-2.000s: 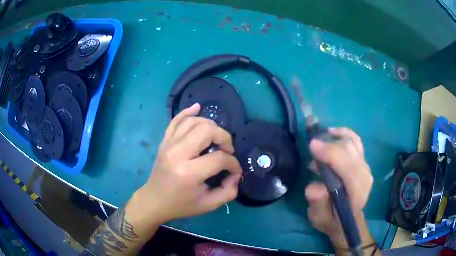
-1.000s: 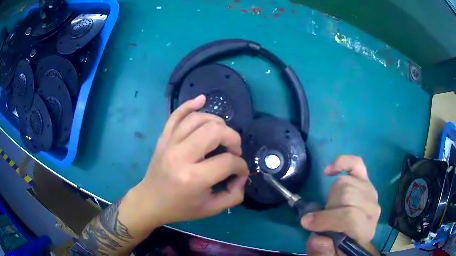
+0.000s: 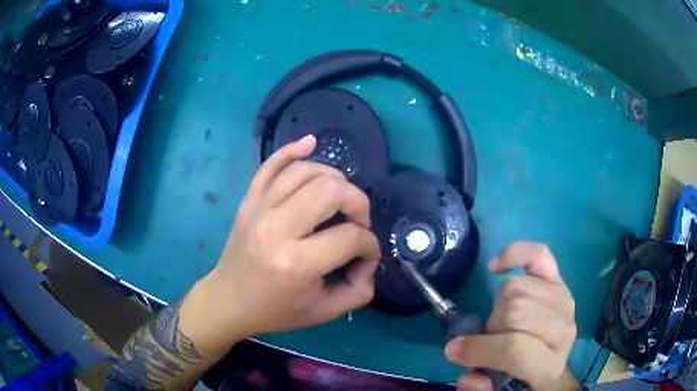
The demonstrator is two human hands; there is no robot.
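Black headphones (image 3: pixel 359 63) lie flat on the green bench, headband arc away from me. A round black speaker plate (image 3: pixel 413 200) with a white central driver (image 3: pixel 417 240) lies over the right-hand cup. My left hand (image 3: pixel 298 244) pinches a thin reddish lead wire (image 3: pixel 387 257) at the plate's left side and partly covers the other cup (image 3: pixel 330 122). My right hand (image 3: pixel 527 321) holds the soldering iron (image 3: pixel 429 290) by its dark handle. Its silvery tip is at the plate just below and left of the driver, by the wire's end. Exact contact cannot be told.
A blue tray (image 3: pixel 137 145) heaped with black plates stands at the left. A square black fan (image 3: pixel 640 299) with a red-and-white label stands at the right, beside part of another blue tray (image 3: pixel 688 218). The bench edge curves along the near side.
The right hand has swung the iron from above the bench down onto the plate beside the wire. The left hand keeps its pinch. The whole view has shifted slightly.
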